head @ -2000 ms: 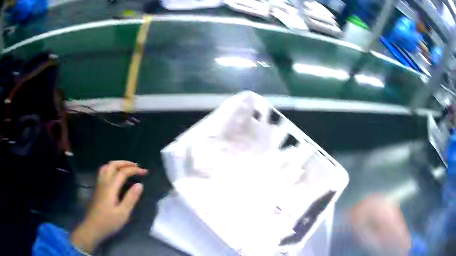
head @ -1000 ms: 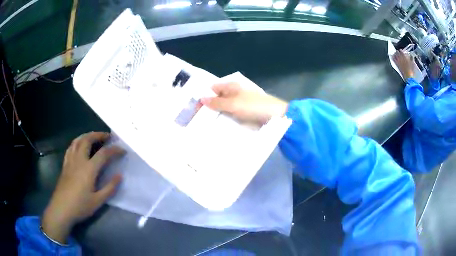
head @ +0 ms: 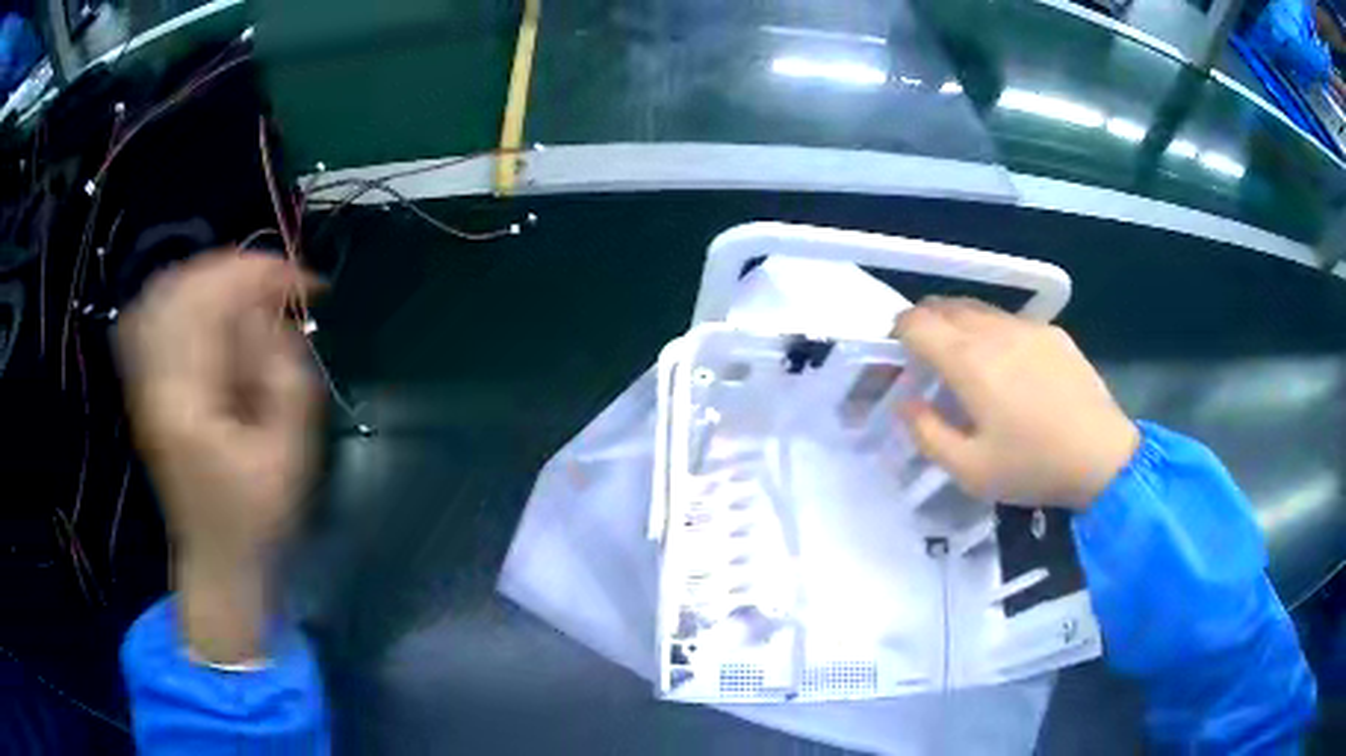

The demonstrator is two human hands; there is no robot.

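Note:
The white rear housing (head: pixel 871 591) lies open side up on the bench, its carry handle (head: pixel 886 244) at the far edge. A white protective foam sheet (head: pixel 583 517) lies under it and sticks out at the left and bottom. A black pad (head: pixel 1041 554) is on the housing's right inner side. My right hand (head: pixel 1019 399) is at the housing's upper right edge, fingers bent over the rim; a pale piece shows beside the fingertips. My left hand (head: pixel 222 384) is blurred, off the housing at the left, in front of the dark fans; whether it holds anything is unclear.
Black blower fans (head: pixel 163 222) are massed at the left, with thin red and black leads (head: pixel 428 214) and small white plugs trailing onto the bench and white rail (head: pixel 650 166). Beyond is the green conveyor (head: pixel 384 89) with a yellow tape strip (head: pixel 520 89).
The housing has been turned from tilted, outer face showing, to lying with its inside up. My right hand has moved to its upper right edge. My left hand has moved up to the fans.

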